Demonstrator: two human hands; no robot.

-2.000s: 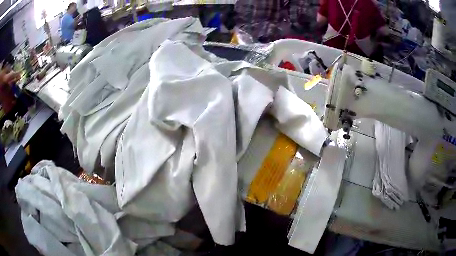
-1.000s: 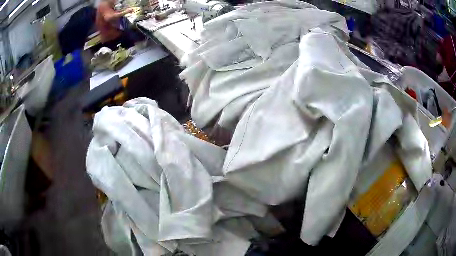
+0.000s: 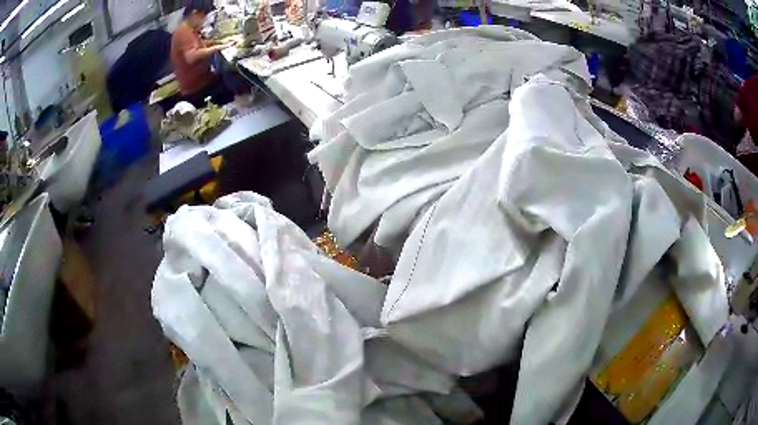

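A large heap of pale grey garment pieces (image 3: 415, 141) lies on the table in the middle of the head view. A loosely draped garment piece (image 3: 482, 241) lies over its front and hangs past the table's front edge. A second pale grey bundle (image 3: 258, 307) lies lower, at the lower left of centre. A flat pale strip (image 3: 694, 378) shows at the lower right, cut off by the picture's edge. Neither of my hands is in the picture.
Yellow-orange tape (image 3: 644, 357) covers part of the table at lower right. A person in an orange-brown top (image 3: 193, 58) sits at another machine (image 3: 353, 40) at the back left. A blue bin (image 3: 125, 137) and white containers stand at the left. A dark red sleeve shows at the right edge.
The view has swung left, so the garment heaps have moved right in the picture and the sewing machine head has gone out of view. The garment pieces look unmoved on the table.
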